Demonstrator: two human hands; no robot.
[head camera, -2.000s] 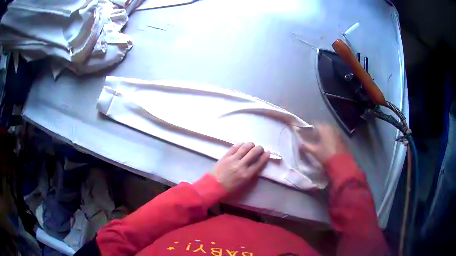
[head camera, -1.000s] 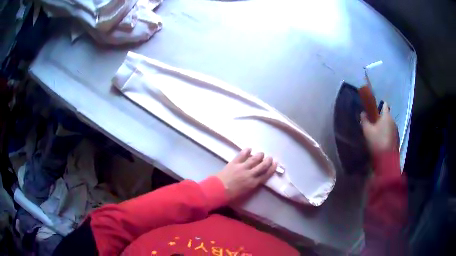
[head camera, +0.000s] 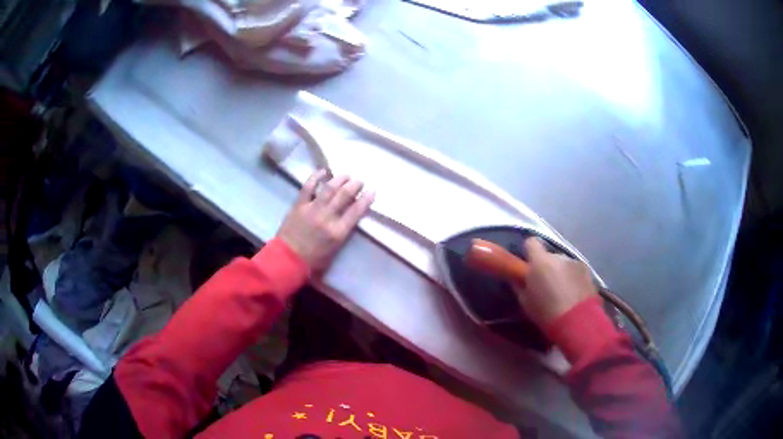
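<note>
A long white sleeve (head camera: 429, 184) lies flat and slanted across the pale table, its narrow cuff end at the upper left. My right hand (head camera: 556, 283) is closed on the orange-brown handle of the dark iron (head camera: 481, 279), which rests on the wide right part of the sleeve and hides much of it. My left hand (head camera: 326, 214) lies on the sleeve's near edge close to the cuff, fingers on the cloth. Whether those fingers pinch the cloth is not clear.
A crumpled white heap (head camera: 288, 34) lies at the table's far left. A flat white piece (head camera: 498, 7) shows at the far edge. A small white stick (head camera: 694, 162) lies at the right. The iron's hose (head camera: 634, 315) trails right. Mixed cloth scraps (head camera: 77, 291) lie below left.
My right hand has left the sleeve's wide end, taken the iron from the table's right side and set it on the sleeve. My left hand has moved up-left along the sleeve towards the cuff.
</note>
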